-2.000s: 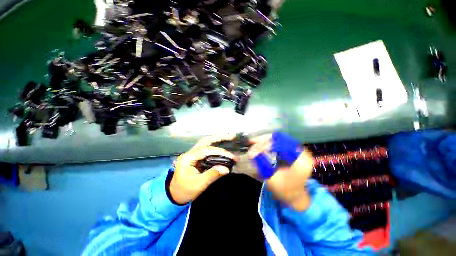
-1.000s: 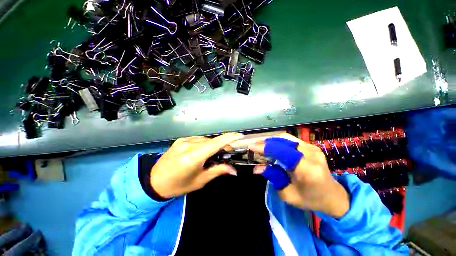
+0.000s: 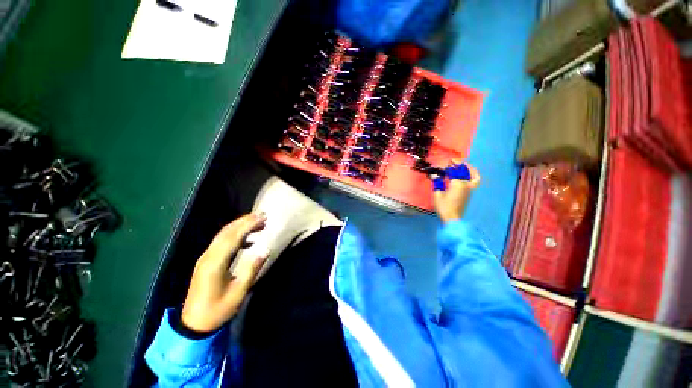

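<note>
The orange-red tray (image 3: pixel 461 121) lies low beside me, with black binder clips (image 3: pixel 364 144) in neat rows and bare tray at its right end and near corner. My right hand (image 3: pixel 455 189), with blue wraps on its fingers, is at the tray's near right edge. Its fingertips are closed on a dark binder clip (image 3: pixel 425 166) at the end of a row. The clip is small and partly hidden. My left hand (image 3: pixel 221 274) is over my lap, fingers curled apart, with nothing visible in it. A pale cloth-like piece (image 3: pixel 282 216) lies on my lap beside it.
The green bench (image 3: pixel 144 144) is at the left, with a loose heap of binder clips (image 3: pixel 45 250) and a white paper sheet (image 3: pixel 180 34) with two dark marks. A blue bag-like item (image 3: pixel 391 19) is behind the tray. Racks with stacked red trays (image 3: pixel 637 235) stand at the right.
The view has turned right towards the tray. My hands, together in front of me before, are now apart. My right hand has reached out to the tray, and my left hand has opened.
</note>
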